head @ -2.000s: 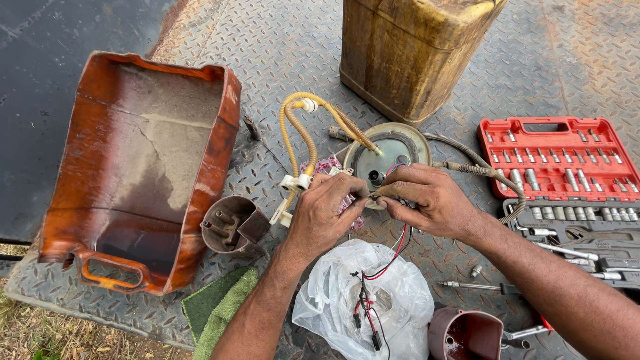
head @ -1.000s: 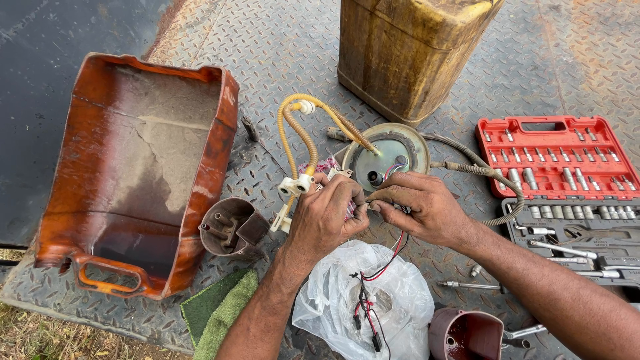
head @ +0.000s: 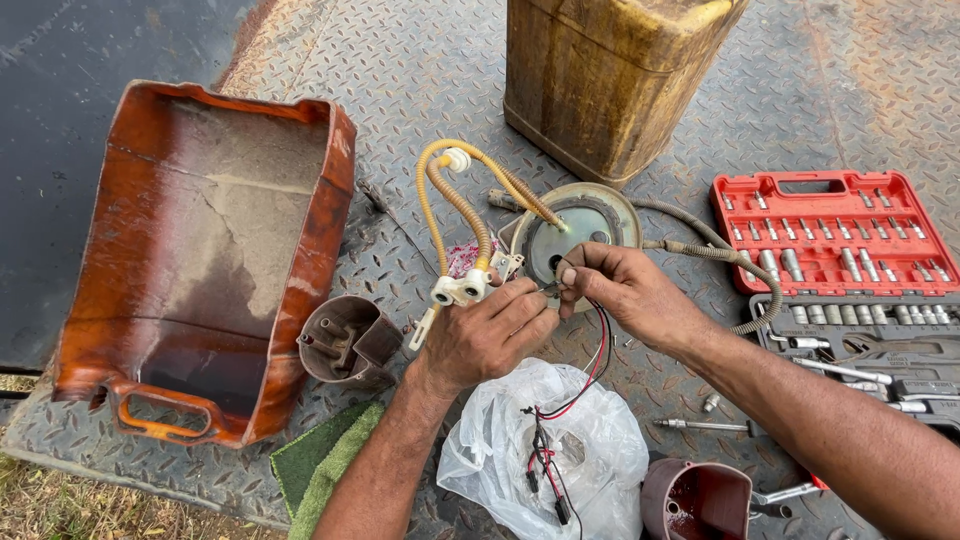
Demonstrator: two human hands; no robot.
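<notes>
My left hand (head: 487, 330) and my right hand (head: 619, 289) meet at the lower edge of a round metal fuel-pump flange (head: 577, 217). Between their fingertips is a thin dark wire end, partly hidden. Yellow corrugated hoses (head: 465, 202) loop from the flange to a white plastic fitting (head: 459, 289) beside my left hand. Red and black wires (head: 592, 367) hang below my right hand, their connectors lying on a clear plastic bag (head: 495, 435). A gray corrugated hose (head: 705, 251) runs right from the flange.
On the diamond-plate surface (head: 420, 97) are a cut orange jerrycan (head: 319, 225) holding dark liquid, a yellow jerrycan (head: 592, 90), a socket set (head: 832, 262), a brown plastic housing (head: 345, 337), a reddish cup (head: 694, 499), a green cloth (head: 337, 472) and a ratchet (head: 787, 491).
My fingers have shifted slightly at the wire, and both hands remain close together beside the flange.
</notes>
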